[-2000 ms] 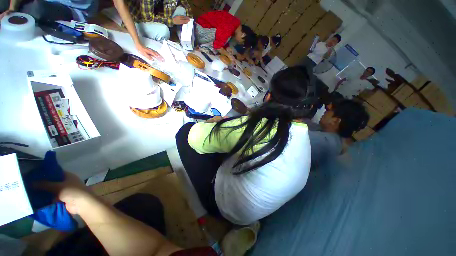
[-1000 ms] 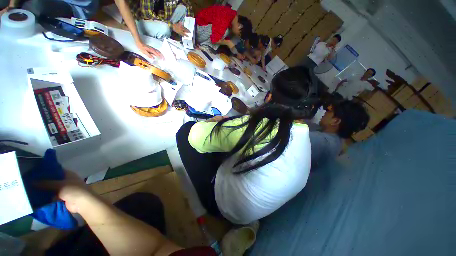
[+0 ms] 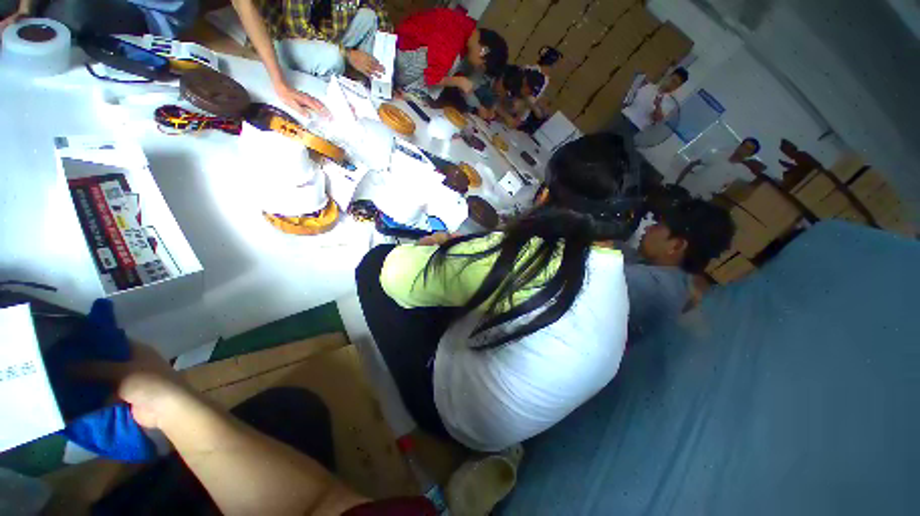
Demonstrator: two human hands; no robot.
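My right hand [image 3: 138,385] reaches in from the bottom, its forearm bare, and is closed on a crumpled bright blue cloth [image 3: 113,433]. Its fingers are dark and partly hidden by the cloth. A white box [image 3: 25,383] with small faint print on its face is cut off by the left edge, close beside the cloth. Whether the cloth touches the box is hard to tell. My left hand is not in view. A shallow open white box [image 3: 169,272] with black, red and white printed pieces inside lies on the white table [image 3: 217,287].
Red, yellow and black wires [image 3: 192,123], yellow-orange rings [image 3: 308,220] and a large white roll [image 3: 36,42] lie along the table. A person in white and yellow-green [image 3: 535,343] sits to the right. Cardboard [image 3: 368,428] lies below the table edge. Several people sit further back.
My right hand and the cloth have hardly moved. The white box at the left edge has shifted very slightly. Further back, a person in red has changed posture slightly.
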